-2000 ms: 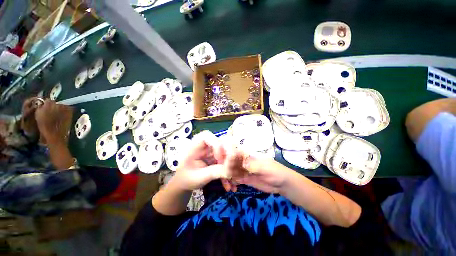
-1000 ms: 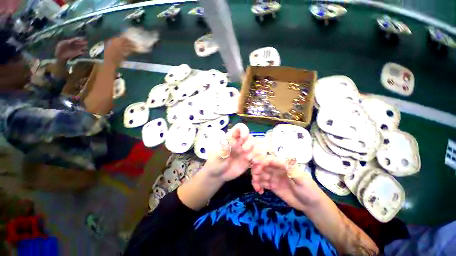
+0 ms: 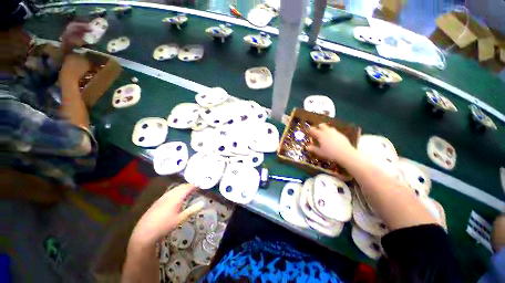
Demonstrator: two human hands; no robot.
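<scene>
My right hand (image 3: 328, 145) reaches into the small brown cardboard parts box (image 3: 357, 134), its fingertips down among shiny metal fittings (image 3: 297, 135); whether they grip one cannot be told. My left hand (image 3: 166, 213) is over the large carton below the bench edge, fingers apart, with nothing seen held. Cream covers (image 3: 202, 224) fill that carton. More cream covers with dark holes (image 3: 239, 181) lie heaped on the green bench left of the box. Another stack (image 3: 332, 198) lies just below the box, and others are partly behind my right forearm.
A screwdriver-like tool (image 3: 264, 177) lies between the heaps. A grey post (image 3: 286, 61) stands behind the box. Part-built units (image 3: 382, 75) are spaced along the far belt, near a clear plastic bag (image 3: 407, 47). A neighbouring worker's arm (image 3: 75, 91) is at left, a label sheet (image 3: 480, 229) at right.
My hands were together in front of my chest and have moved apart, the right into the parts box, the left down to the carton. The view has shifted, and the tool now shows more fully.
</scene>
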